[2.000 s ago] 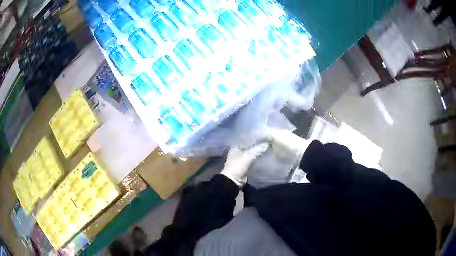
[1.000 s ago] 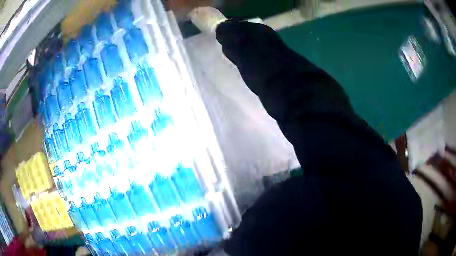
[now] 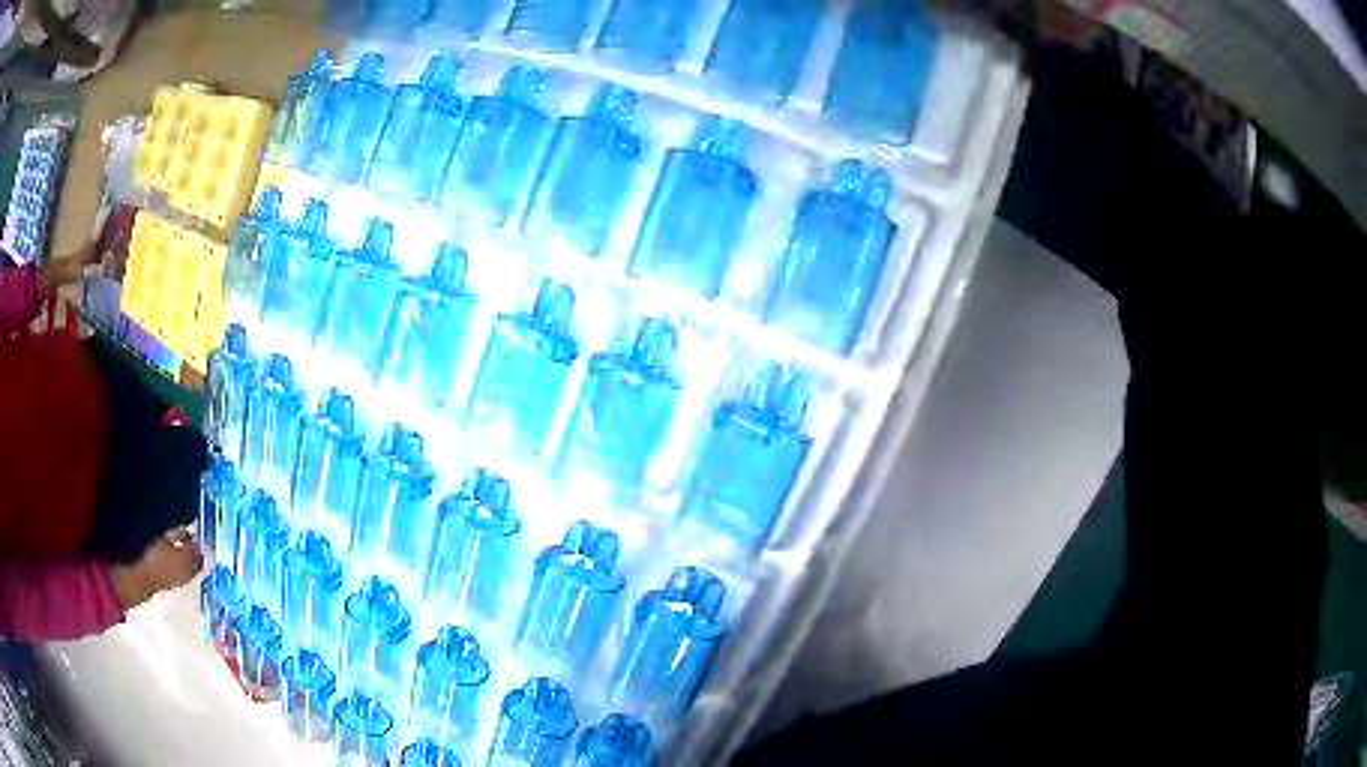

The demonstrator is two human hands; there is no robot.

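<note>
A white blister tray (image 3: 900, 390) fills the middle of the view, tilted and close to the camera. Its pockets hold rows of translucent blue bottle-shaped plastic parts (image 3: 697, 210), with their narrow necks towards the top of the picture. My dark sleeves show at the right and lower right. My left hand and my right hand are not visible; the tray or the picture's edge hides them.
Yellow fixtures (image 3: 176, 285) lie on the brown bench covering (image 3: 165, 42) at the upper left. A neighbour in red and pink sleeves has hands (image 3: 158, 570) near the tray's left side. A plain white sheet (image 3: 1034, 405) lies right of the tray over the green bench.
The tray has come closer and turned, and its parts look larger. The gloved hand seen earlier at the top is out of sight. The neighbour's arms now show at the left.
</note>
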